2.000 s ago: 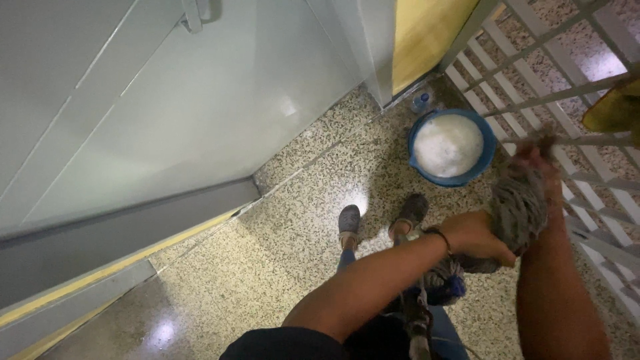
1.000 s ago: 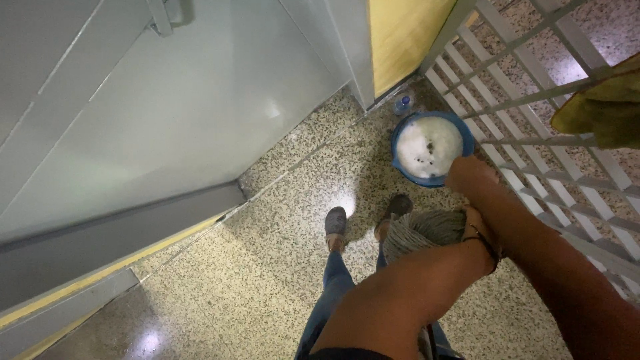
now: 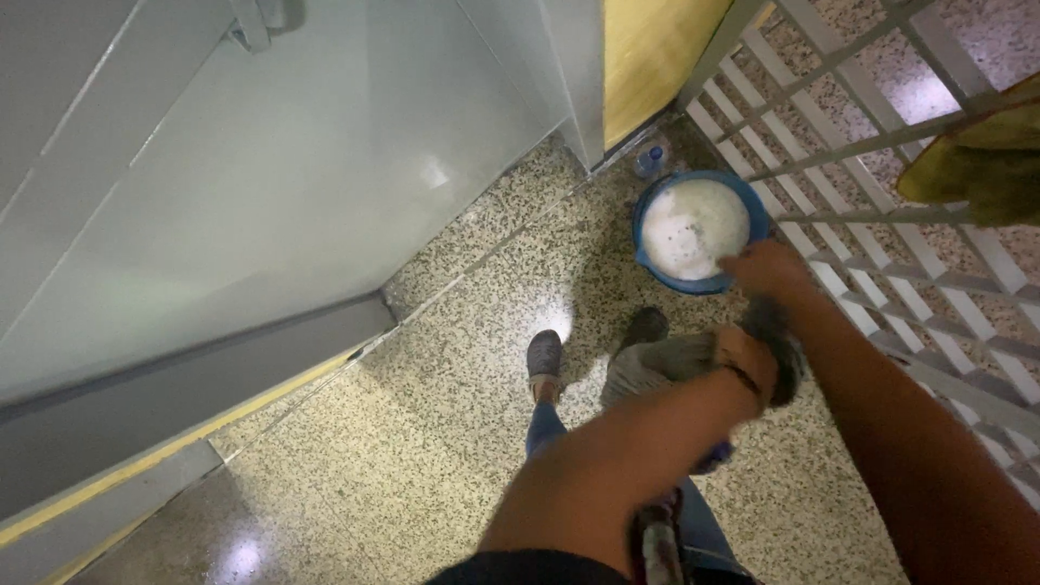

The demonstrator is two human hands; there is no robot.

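Note:
My left hand, with a dark band at its wrist, is shut on a grey mop head, whose strands hang to the left of the hand over one shoe. Blurred, my right hand is just above and right of it, near the rim of a blue bucket. Whether its fingers hold part of the mop cannot be told. White foam covers the liquid in the bucket. Below my forearm, a dark and purple object is partly hidden.
A capped clear bottle stands behind the bucket. Grey metal bars run along the right, with a yellow-green cloth over them. A grey door fills the left. My shoes are on the speckled floor.
The mop head, in front of my right forearm two seconds ago, now hangs left of my left hand. My right hand has moved slightly away from the foam since one second ago.

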